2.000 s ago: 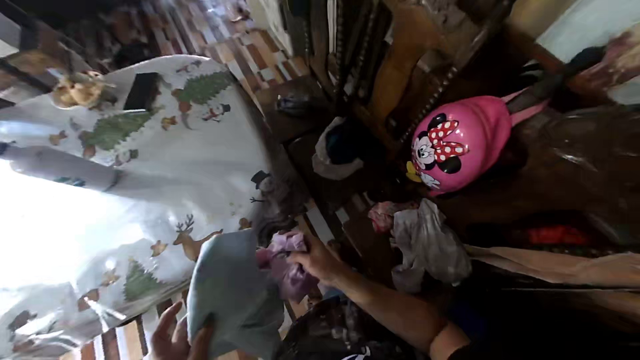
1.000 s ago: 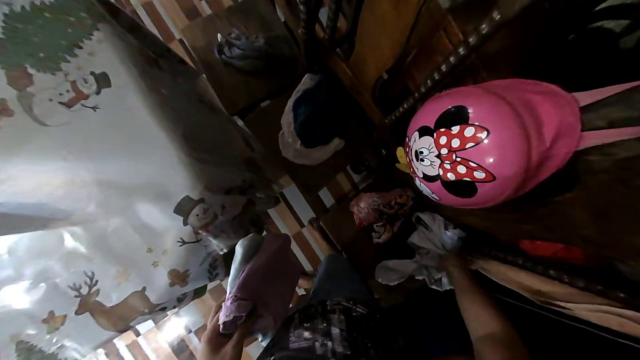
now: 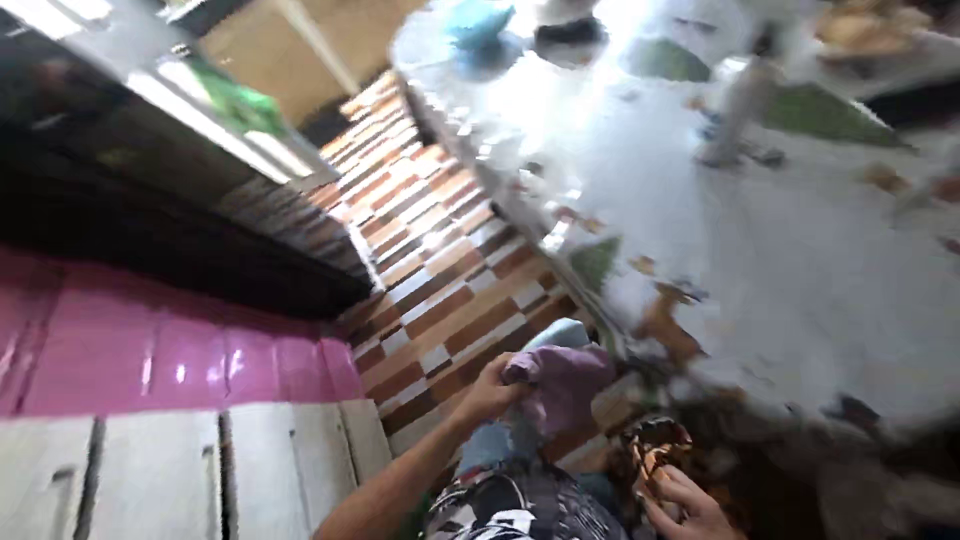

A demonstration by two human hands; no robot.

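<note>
My left hand [image 3: 491,390] grips a bundle of folded cloth at lower centre, over the tiled floor. The bundle shows a purple cloth [image 3: 570,379] with a light blue cloth [image 3: 562,334] at its far side. To the right, my right hand [image 3: 686,502] touches a shiny brown-orange object [image 3: 660,450] beside the table's near edge; motion blur hides what it is, and whether the fingers hold it or rest on it cannot be told.
A table with a white printed tablecloth [image 3: 780,285] fills the right side, with a bottle [image 3: 739,112] and a blue item [image 3: 480,22] on it. Pink and white boards [image 3: 187,352] stand at left. Striped floor tiles [image 3: 450,300] run between.
The view has swung strongly to the left. My left hand still holds the purple and light blue cloth. My right hand is away from the pale crumpled item it was at one second ago.
</note>
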